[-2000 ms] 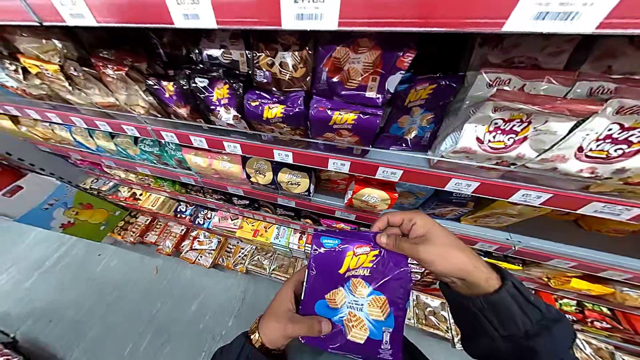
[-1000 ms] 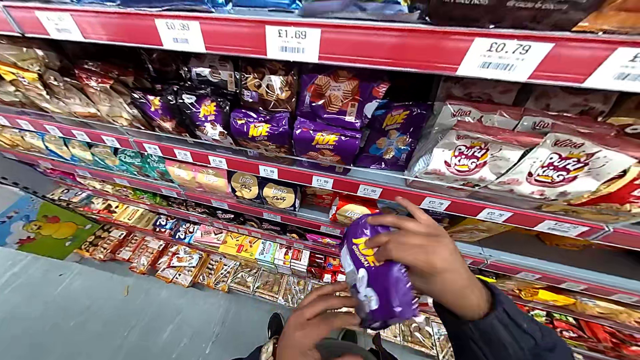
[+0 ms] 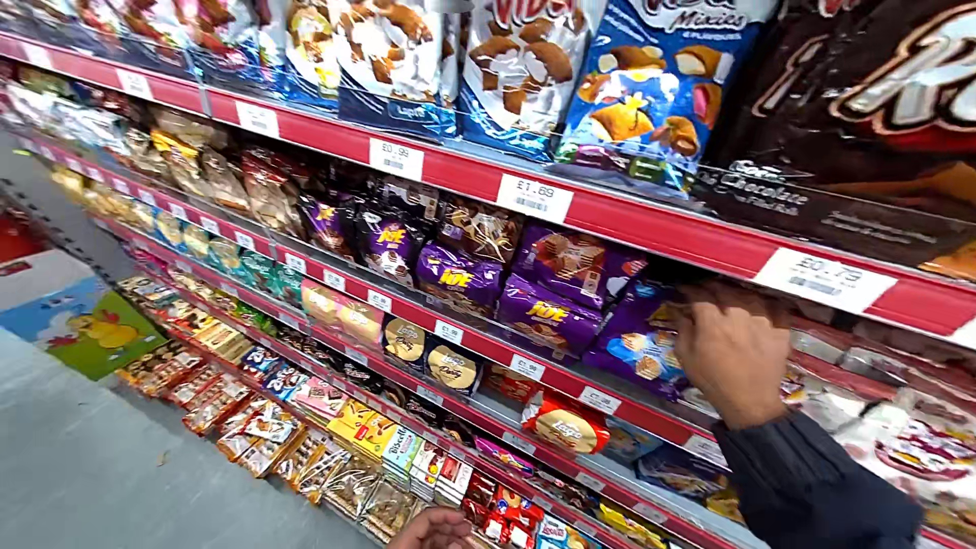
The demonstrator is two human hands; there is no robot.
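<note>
My right hand [image 3: 732,351], in a dark sleeve, reaches into the shelf at the right end of the row of purple Joe wafer bags. Its fingertips are in shadow, by a purple wafer bag with blue and wafer pictures [image 3: 639,343]; whether they grip it I cannot tell. Left of that bag sit another purple Joe bag [image 3: 547,314] and a third one [image 3: 457,278], with more bags behind. My left hand [image 3: 433,529] shows only in part at the bottom edge, fingers curled loosely, with nothing visible in it, in front of the lower shelves.
Red shelf edges [image 3: 457,187] with price tags run across above and below my right hand. A blue snack bag [image 3: 648,99] and a large brown bag [image 3: 862,137] stand on the shelf above. White bags [image 3: 907,435] lie to the right. Gray floor [image 3: 114,450] shows lower left.
The purple Joe bag that was between both hands is no longer in them. My right hand has moved up into the shelf; my left hand is low. The view has shifted.
</note>
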